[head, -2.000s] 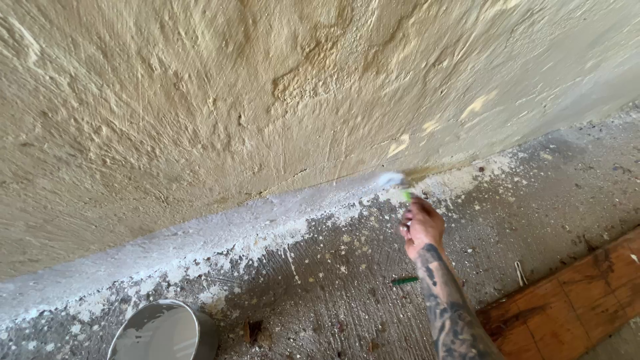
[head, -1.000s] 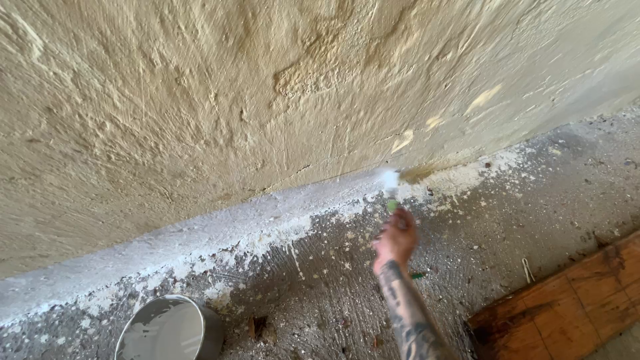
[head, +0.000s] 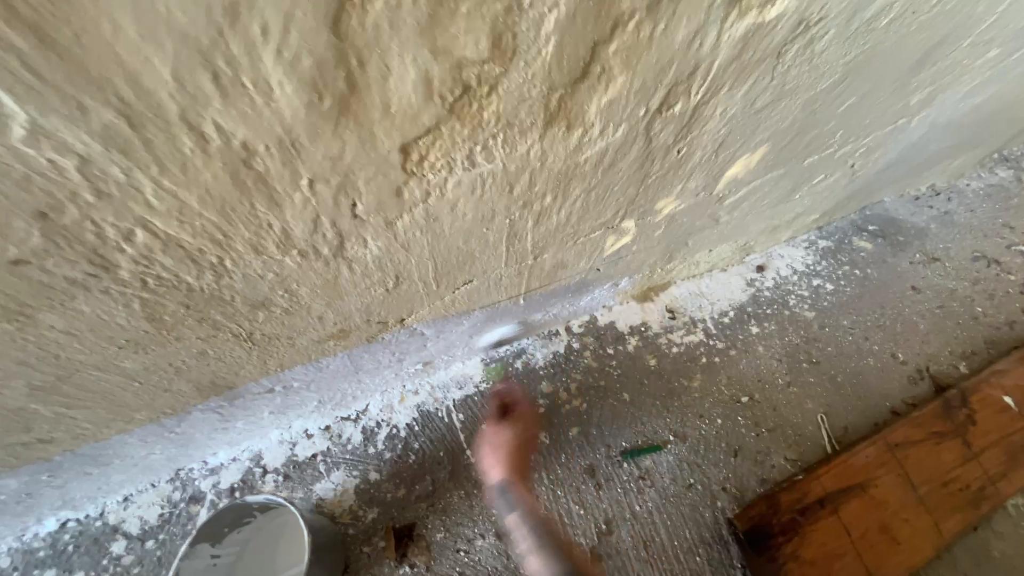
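My right hand [head: 508, 436], blurred by motion, is closed around a paintbrush [head: 502, 336] with a green handle and white, paint-covered bristles. The bristles are at the foot of the rough beige plaster wall [head: 480, 200], over a pale painted band [head: 320, 388] that runs along the base. A round metal pot [head: 252, 540] of light grey-white paint stands on the floor at the lower left, partly cut off by the frame. My left hand is not in view.
A brown wooden board [head: 896, 480] lies at the lower right. A small green object [head: 643, 451] and a dark scrap [head: 402, 542] lie on the paint-spattered concrete floor [head: 624, 512]. The wall bounds the far side.
My right hand and the brush have moved left along the wall base, toward the paint pot. The brush is still held.
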